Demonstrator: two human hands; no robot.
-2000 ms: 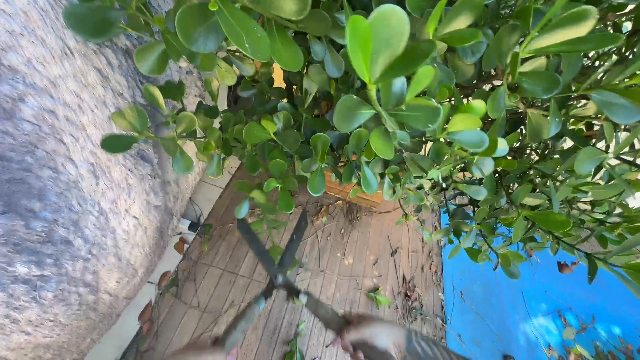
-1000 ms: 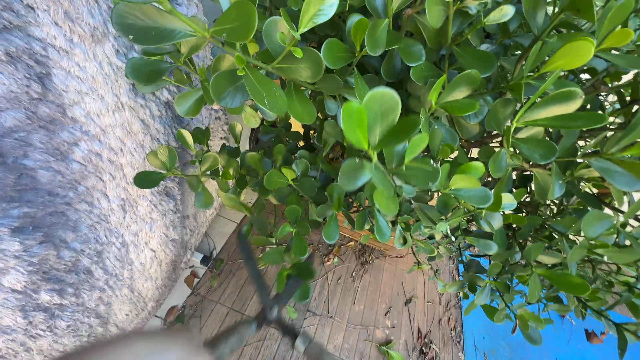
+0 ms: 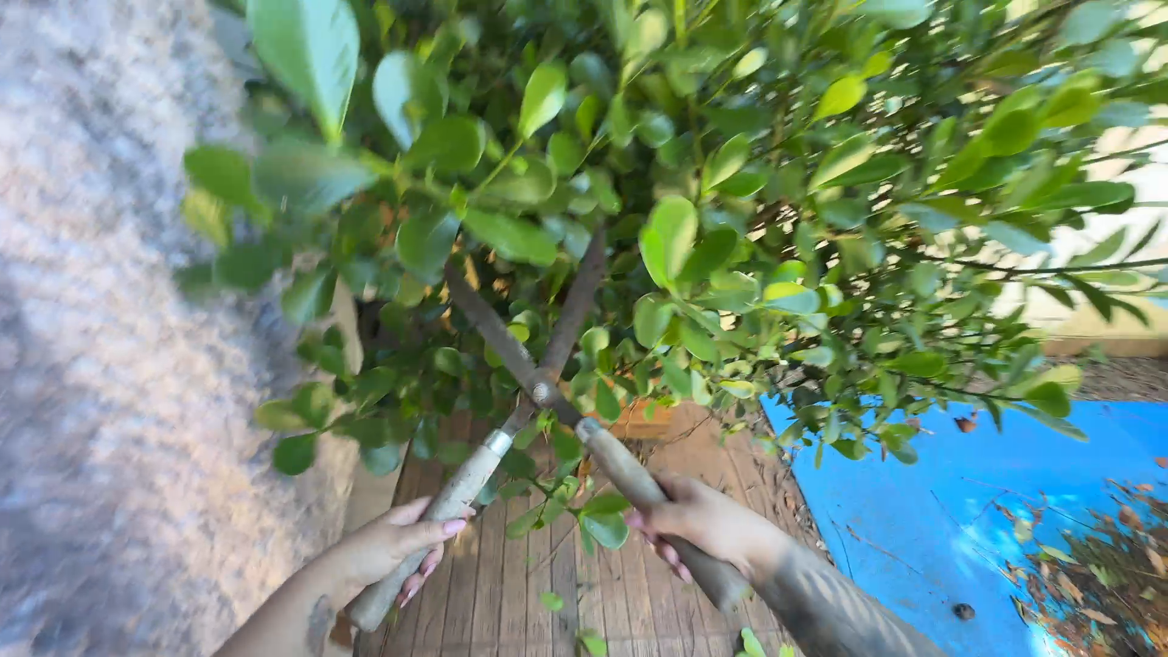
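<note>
A pair of hedge shears (image 3: 542, 392) with grey, worn handles stands with its dark blades apart in an X, the tips up among the leaves of a green shrub (image 3: 511, 235). My left hand (image 3: 406, 547) is closed around the left handle. Around the right handle is my right hand (image 3: 698, 529), thumb and fingers wrapped over it. Leaves partly hide the blade tips. A leafy sprig (image 3: 598, 520) lies in view between the two handles, below the pivot.
A rough grey wall or rock surface (image 3: 137, 365) rises along the left. Below is a wooden slatted deck (image 3: 538, 593) with loose leaves. At right a blue tarp (image 3: 894, 511) holds a heap of cut twigs and dry leaves (image 3: 1113, 566). A pale wall (image 3: 1118, 265) shows behind the shrub.
The shears have risen from over the deck into the shrub's foliage, blades still apart. Both hands now show fully on the handles.
</note>
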